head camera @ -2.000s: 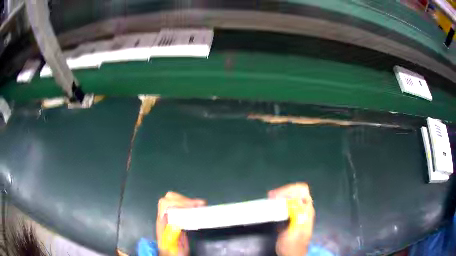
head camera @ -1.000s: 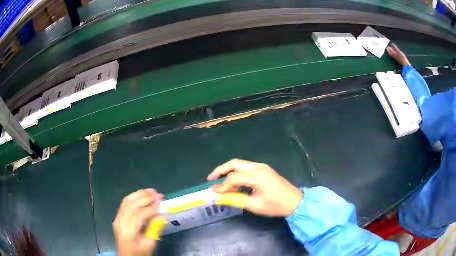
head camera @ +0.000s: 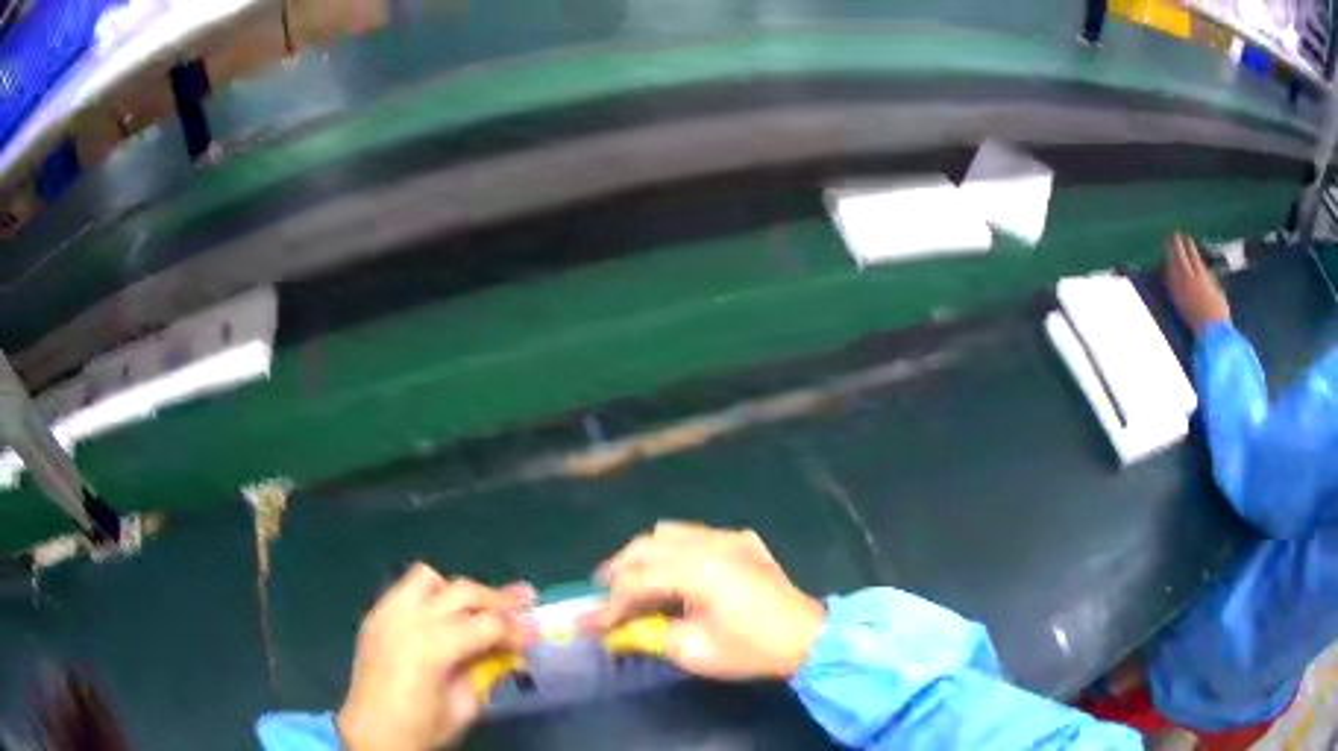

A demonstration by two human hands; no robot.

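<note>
A white product box [head camera: 587,678] with a thin green strip at its far edge lies low in front of me, blurred. My left hand [head camera: 437,653] grips its left end. My right hand [head camera: 702,599] grips it towards the right, its fingers over the far edge. Yellow coverings show at both thumbs. Both hands are close together and hide much of the box. Light blue sleeves show at both wrists.
Two stacked white boxes [head camera: 1127,367] lie on the dark green bench [head camera: 969,492] at right, beside another person's hand [head camera: 1196,282] and blue sleeve. More boxes [head camera: 910,220] lie on the green conveyor [head camera: 587,345]. A metal post [head camera: 52,448] stands at left.
My hands have moved closer together on the box. The view has shifted, blurring the scene. The other person's hand has left the conveyor boxes and is near the bench edge.
</note>
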